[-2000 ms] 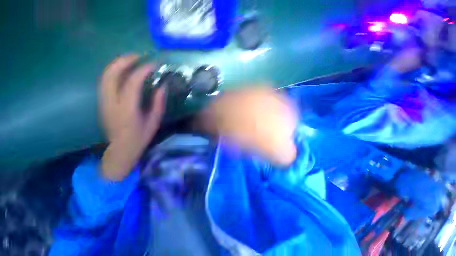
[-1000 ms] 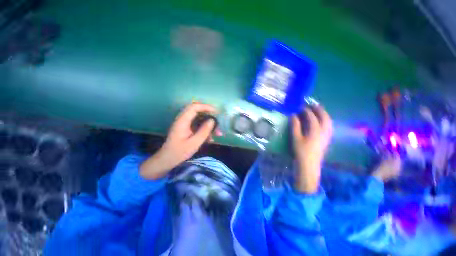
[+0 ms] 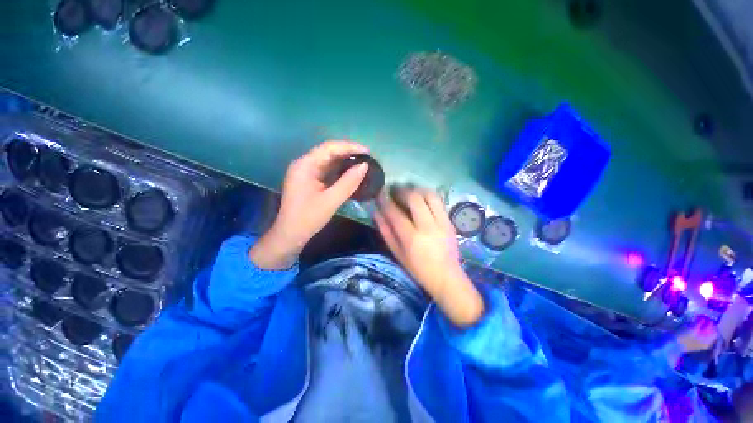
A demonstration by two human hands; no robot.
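Note:
My left hand (image 3: 312, 194) grips a round black housing (image 3: 368, 178) near the table's front edge, its dark face showing. My right hand (image 3: 423, 231) is just right of the housing, fingers bent and blurred; whether it holds a small part cannot be told. Two black discs with grey faces and small marks (image 3: 469, 219) lie side by side on shiny film to the right of my right hand. Another such disc (image 3: 553, 230) lies further right, below the blue parts bin (image 3: 584, 165), which holds a silvery heap.
A loose heap of small grey metal parts (image 3: 438, 80) lies on the green table (image 3: 272, 91). More black discs (image 3: 154, 28) lie at upper left. A clear blister tray of discs (image 3: 186, 186) is at left. A neighbour's hand (image 3: 698, 335), pink lights and an orange-red forked tool (image 3: 684, 240) are at right.
My right hand has moved from beside the blue bin leftward to the housing in my left hand. The view has shifted, showing more of the tray and the upper-left discs.

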